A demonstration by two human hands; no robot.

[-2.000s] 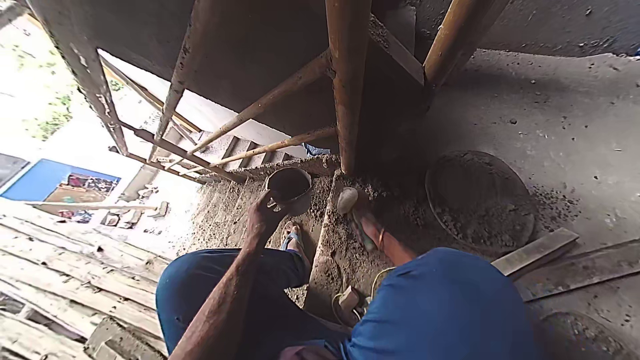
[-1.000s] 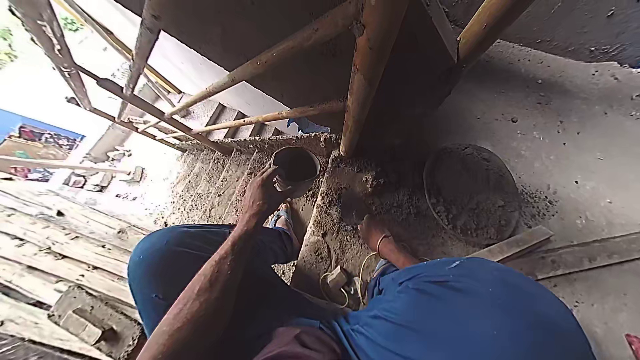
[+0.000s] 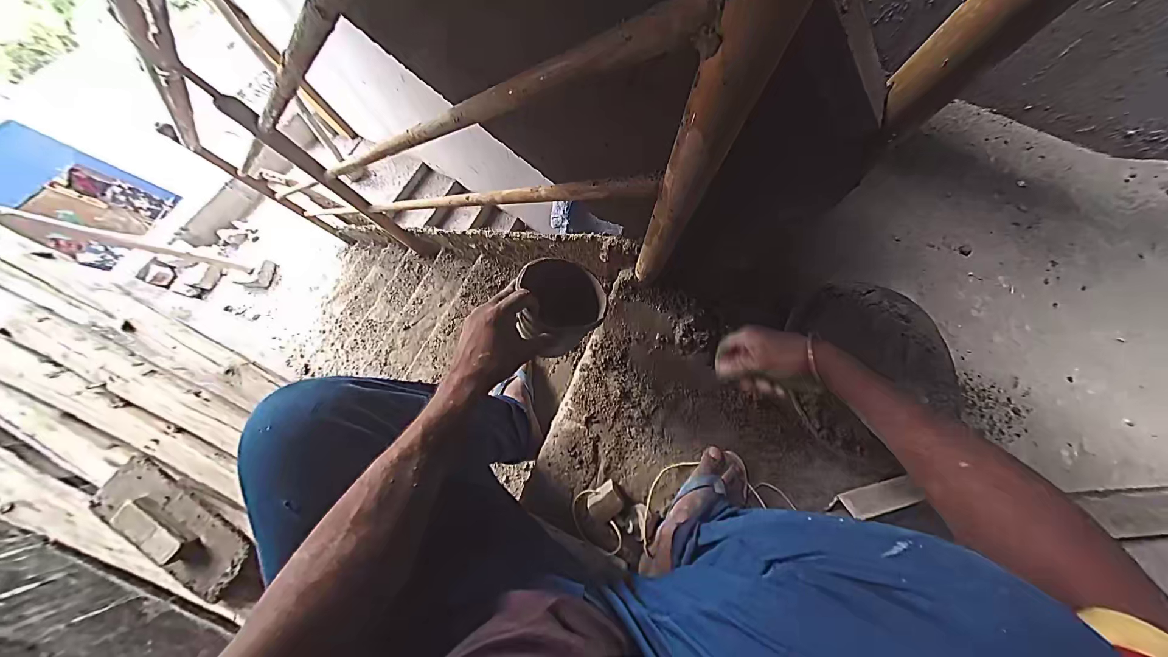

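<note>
My left hand (image 3: 497,336) grips the rim of a small round pot (image 3: 561,306), dark inside, above the edge of a mortar-strewn step. My right hand (image 3: 765,358) is blurred, its fingers curled, between the rough mortar on the landing (image 3: 666,338) and a round pan of mortar (image 3: 881,338). Something thin may be in or behind its fingers, but blur hides what it is. The right forearm passes over part of the pan.
Bamboo poles (image 3: 703,128) stand and cross in front. Concrete stairs (image 3: 411,319) descend at left, beside wooden planks (image 3: 109,392) bearing a plastering float (image 3: 173,529). A yellow cord (image 3: 652,493) loops around my foot. A wooden board (image 3: 881,495) lies below the pan.
My right hand has moved from the mortar on the landing rightward, toward the pan. The pot remains in my left hand over the steps.
</note>
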